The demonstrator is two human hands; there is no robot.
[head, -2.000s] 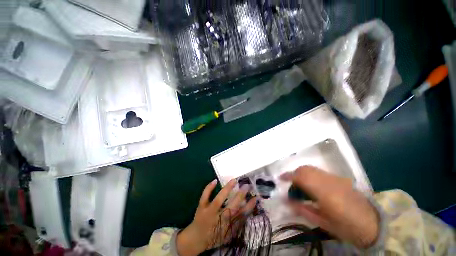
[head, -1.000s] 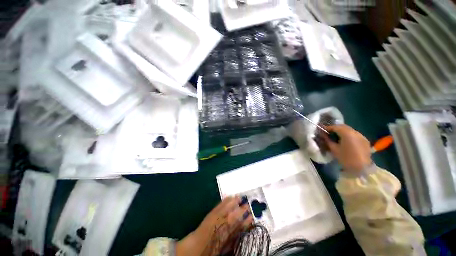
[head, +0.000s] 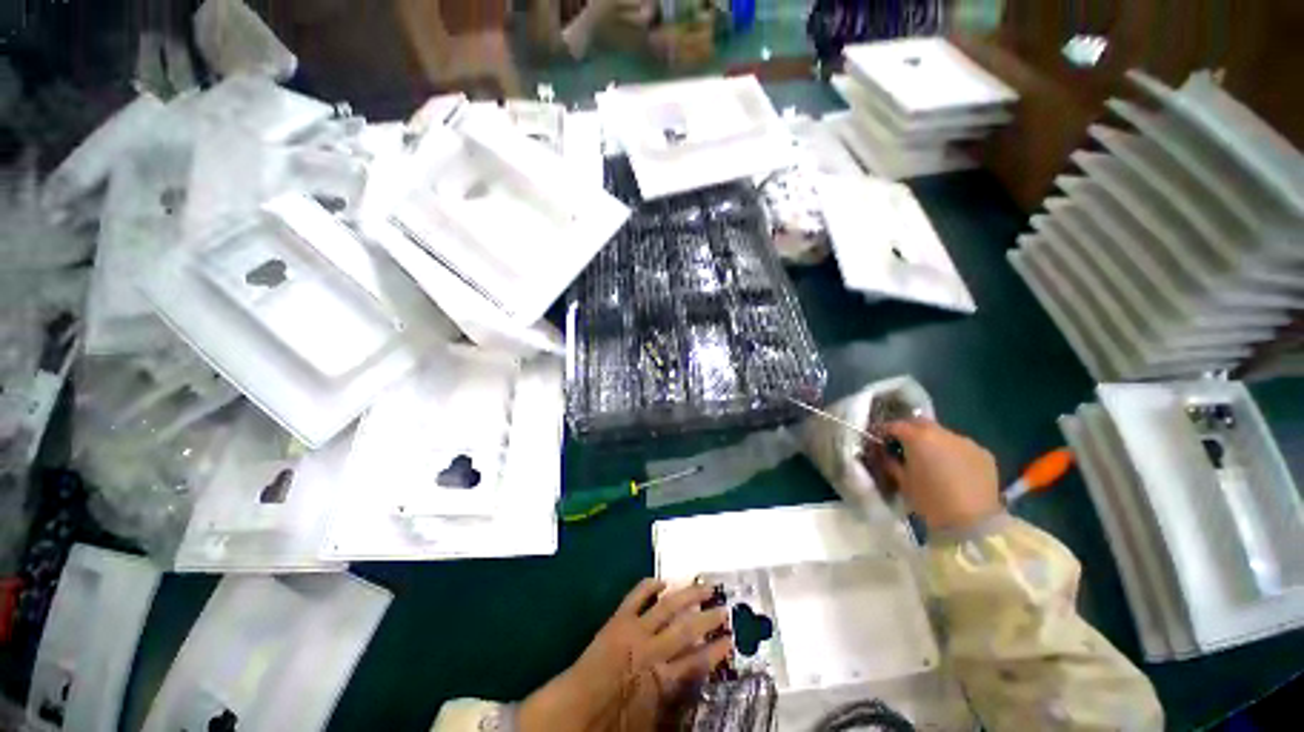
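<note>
A white plastic housing (head: pixel 855 622) lies in front of me, with a clover-shaped hole and a shallow recess. My left hand (head: pixel 646 651) rests on its left part, fingers over small dark parts beside the hole; what is under the fingers is hidden. Dark wires (head: pixel 737 704) lie at the housing's near edge. My right hand (head: pixel 937 472) holds a screwdriver (head: pixel 837 421) by its dark handle, its thin steel shaft pointing up and left. The hand is at the mouth of the open screw bag (head: pixel 858 461), covering part of it.
A black-looking blister tray (head: pixel 694 315) lies beyond. A green-yellow screwdriver (head: pixel 598 501) and a flat clear bag (head: pixel 715 469) lie above the housing, an orange screwdriver (head: pixel 1040 473) right of the bag. Loose housings (head: pixel 501 215) pile left; finished housings (head: pixel 1216 515) stand right.
My right hand has gone from above the housing to the screw bag, with the screwdriver in it. My left hand stays on the housing. The view has tilted up, showing more of the bench.
</note>
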